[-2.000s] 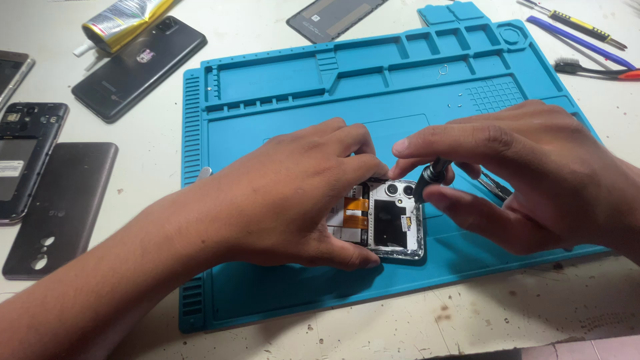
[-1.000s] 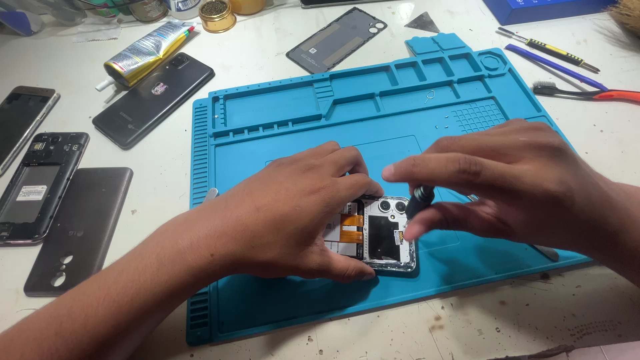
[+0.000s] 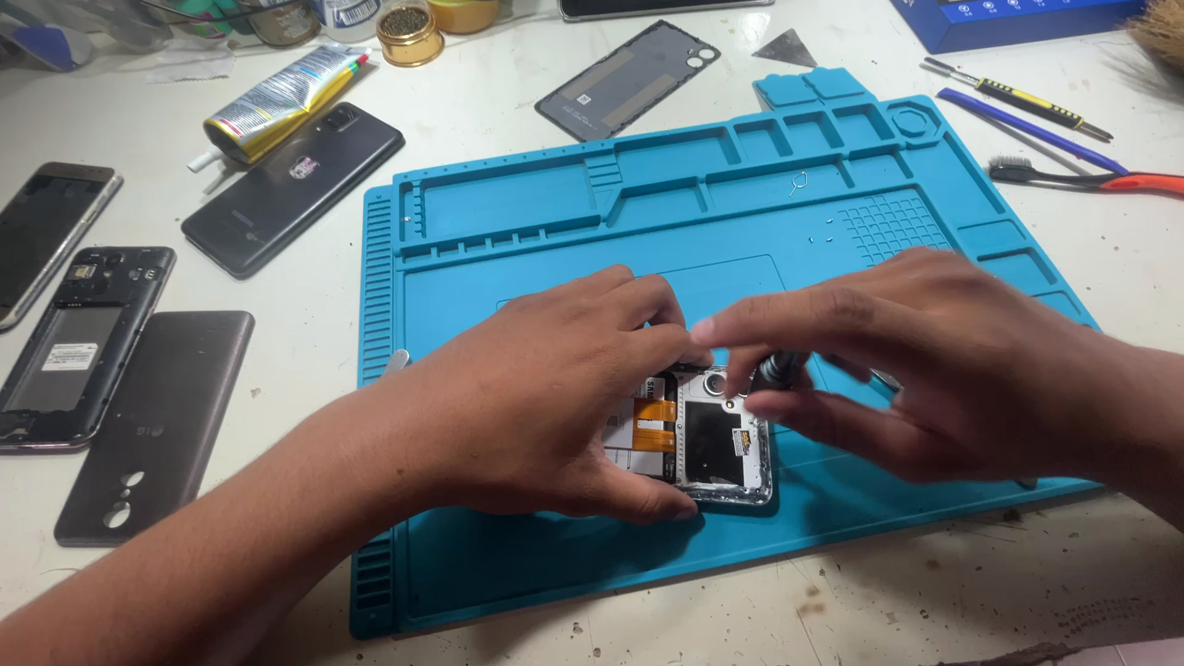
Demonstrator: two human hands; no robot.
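Note:
An opened smartphone [image 3: 726, 444] lies face down on a blue silicone repair mat [image 3: 555, 578]. Its inner cover, camera lenses and orange flex cables [image 3: 655, 424] show, while much of its battery end is hidden. My left hand [image 3: 555, 398] grips the phone by its two long edges. Over the camera end, my right hand [image 3: 888, 361] holds a dark screwdriver [image 3: 779, 368] between thumb and fingers, its tip hidden. Small screws [image 3: 830, 222] and a SIM ejector pin [image 3: 798, 183] lie on the mat's upper right part.
Left of the mat are a dark phone [image 3: 296, 190], a glue tube [image 3: 277, 102], an opened phone [image 3: 79, 342] and a back cover [image 3: 157, 416]. Behind it lies another cover [image 3: 629, 79]. A toothbrush [image 3: 1082, 176], a blue pry tool [image 3: 1027, 129] and a yellow-black tool [image 3: 1027, 97] lie right.
The screwdriver in my right hand has shifted slightly over the camera end of the phone. My left hand keeps its grip. The view has shifted somewhat.

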